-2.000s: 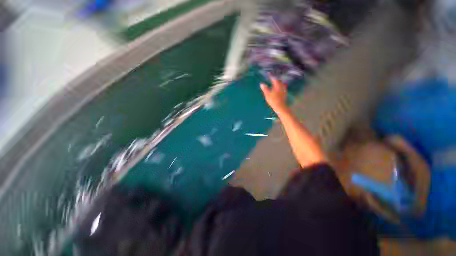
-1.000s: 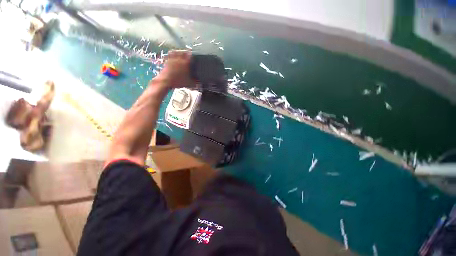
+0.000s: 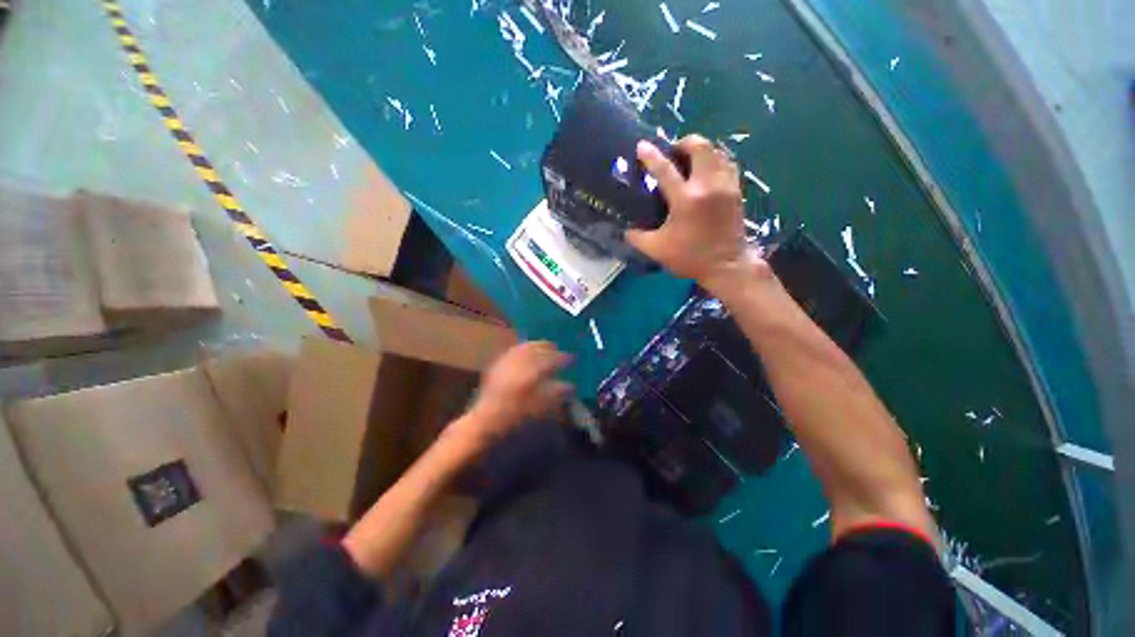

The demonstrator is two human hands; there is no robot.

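Note:
My right hand grips a black product box from its right side. The box is on or just over the pan of the white bench scale; its contact with the pan is hidden. The scale's green display shows below the box. My left hand is blurred, near the bench edge, with fingers slightly curled and nothing visible in it. A row of black product boxes lies on the green bench between my arms, and another dark box lies behind my right forearm.
An open brown carton stands left of my left hand. More closed cartons stand on the floor at left, one with a dark square print. Yellow-and-black tape crosses the floor. White paper slivers are scattered over the bench.
The view has turned. My left hand, earlier on a black box beside the scale, is now away from the boxes. My right hand has come into view, holding a box at the scale.

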